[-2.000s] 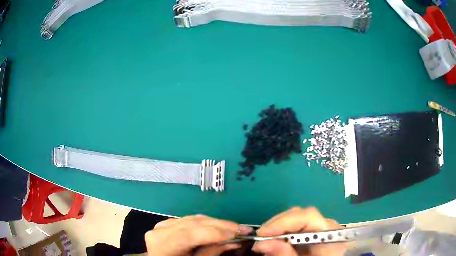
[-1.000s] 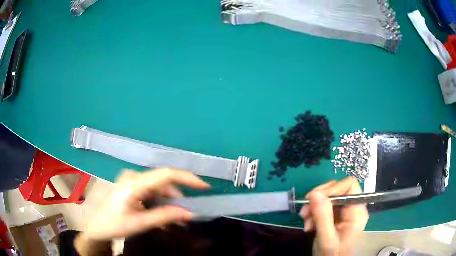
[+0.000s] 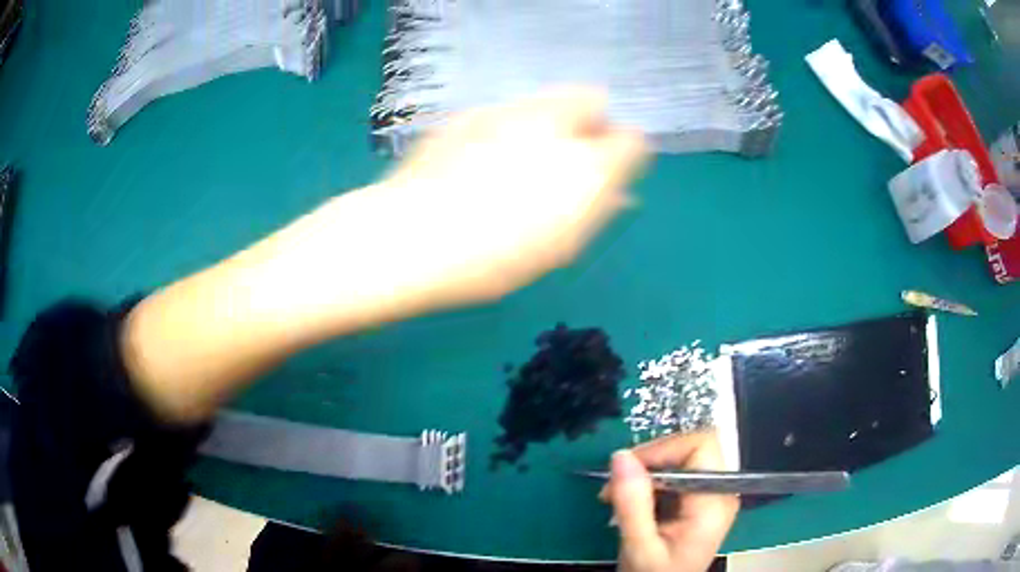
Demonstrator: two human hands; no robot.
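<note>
My left hand [image 3: 515,190] is blurred and stretched forward at the near edge of the large stack of silver mesh bands [image 3: 570,56]. Its fingers are overexposed, and I cannot tell if they hold a band. My right hand [image 3: 671,503] holds the tweezers [image 3: 749,482] near the front edge, their tip pointing left. Overlapping mesh bands [image 3: 324,449] lie at the near left, partly hidden by my left sleeve. The black pile [image 3: 565,385] and the silver pile [image 3: 673,389] lie beyond my right hand. The glossy black pad [image 3: 833,391] is on the right.
A second stack of bands [image 3: 213,50] lies at the far left. A red holder [image 3: 951,134] with a white bottle [image 3: 934,196], a white strip [image 3: 856,95] and a blue bin [image 3: 923,34] are at the far right. A yellow tool [image 3: 937,302] lies above the pad.
My left hand has moved from the front edge forward to the large stack. The band between my hands is no longer seen there. My right hand still holds the tweezers. The view has shifted.
</note>
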